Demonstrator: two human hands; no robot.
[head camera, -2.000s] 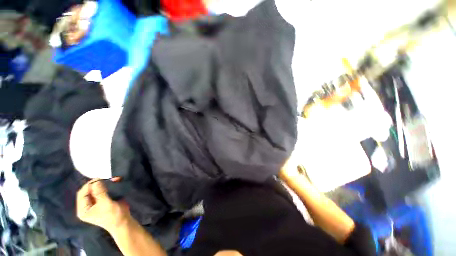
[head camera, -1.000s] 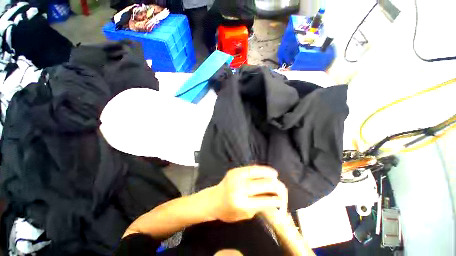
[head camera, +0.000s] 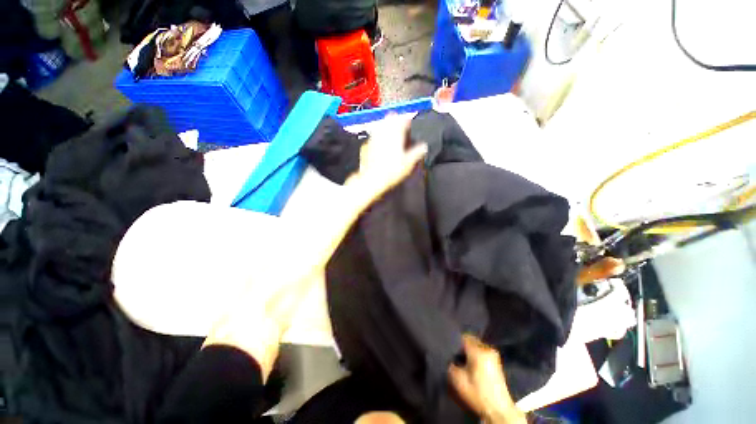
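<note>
A dark charcoal garment (head camera: 497, 224) lies bunched over the white padded ironing board (head camera: 191, 265), which has a rounded left end. My left hand (head camera: 391, 153) reaches across the board and grips the garment's far edge. My right hand (head camera: 481, 373) grips the garment's near edge with curled fingers; the fingertips are partly hidden in the cloth. The steam iron (head camera: 601, 272) rests at the board's right end, partly behind the garment, with its orange-brown handle area showing.
A heap of dark cloth (head camera: 99, 248) lies left of the board. A light blue strip (head camera: 286, 157) lies at the far side. Blue crates (head camera: 215, 91) and a red stool (head camera: 348, 70) stand beyond. A yellow hose (head camera: 646, 159) curves at the right.
My hands were together at the garment's near side. My left hand has moved away to the far edge, my right hand stays near. The garment is spread wider between them.
</note>
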